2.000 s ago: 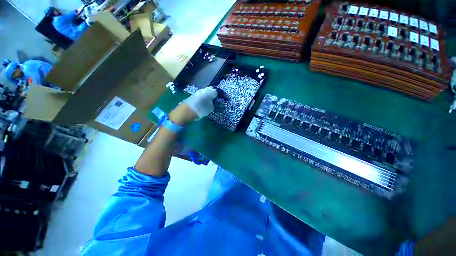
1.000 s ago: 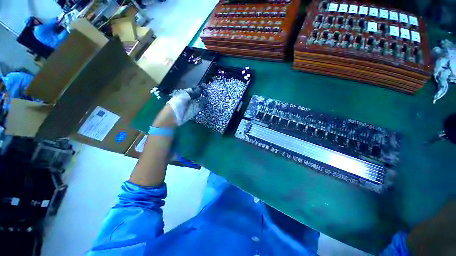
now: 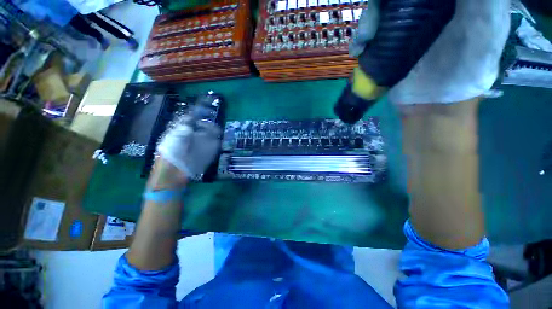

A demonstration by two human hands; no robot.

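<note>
The silver ridged heat sink (image 3: 299, 164) lies in the dark speckled fixture (image 3: 302, 177) in front of me, with a row of small black parts (image 3: 296, 143) behind it. My gloved left hand (image 3: 190, 145) is blurred over the right-hand black screw bin (image 3: 218, 114); whether its fingers hold a screw cannot be told. My gloved right hand (image 3: 454, 54) is shut on the thick black electric screwdriver (image 3: 399, 42), which has a yellow band near its tip. The tip points down-left above the fixture's back right part, not visibly touching it. The right fingers are partly hidden by the screwdriver.
Two stacks of orange-brown trays (image 3: 200, 45) stand behind the fixture, the right one topped with white pads. A second black bin (image 3: 134, 121) is at left, with white bits by its corner. Cardboard boxes (image 3: 54, 175) stand left of the green bench mat (image 3: 290, 208). A silver block (image 3: 529, 73) lies far right.
The view has turned, so the fixture now looks level. My right hand has come in from the right, holding the screwdriver over the bench. My left hand remains over the bins, now nearer the fixture.
</note>
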